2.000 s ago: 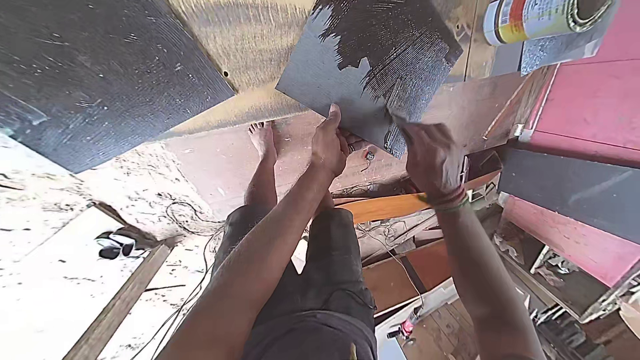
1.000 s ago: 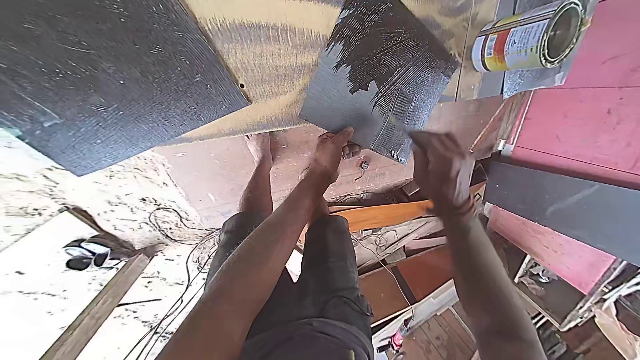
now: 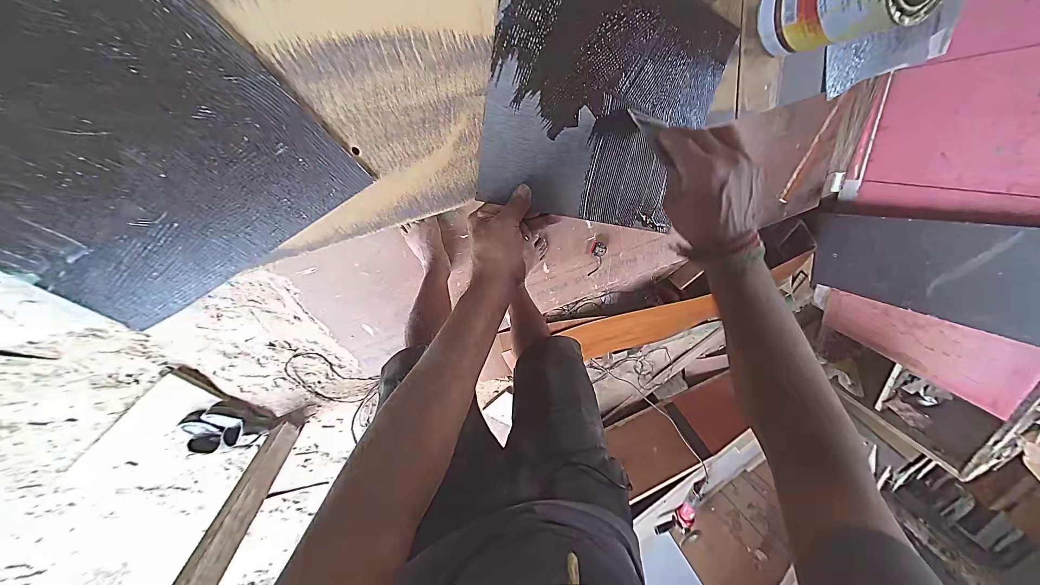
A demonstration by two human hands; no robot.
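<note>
My left hand (image 3: pixel 502 231) grips the lower left corner of a dark grey sheet (image 3: pixel 532 154), its thumb on top. My right hand (image 3: pixel 711 183) holds a thin flat spreader (image 3: pixel 647 128) against the sheet's right part. Dark adhesive-like coating (image 3: pixel 581 49) covers the upper part, with a ragged lower edge, and fine parallel ridges run down to the near edge below the spreader. The sheet lies on a wooden board (image 3: pixel 382 97). At the top right a metal can (image 3: pixel 821 24) with a label lies or stands tilted in view; its contents cannot be told.
A large dark coated panel (image 3: pixel 162 162) covers the upper left. Pink boards (image 3: pixel 959 122) and a grey board (image 3: pixel 934 268) are at the right. Orange wood strips (image 3: pixel 642 327), scraps and cables lie below the work. A timber strip (image 3: pixel 244 504) leans at lower left.
My right hand with the spreader has moved from the sheet's near edge up onto its coated part. Ridged coating now covers more of the right side. My left hand keeps its hold on the edge.
</note>
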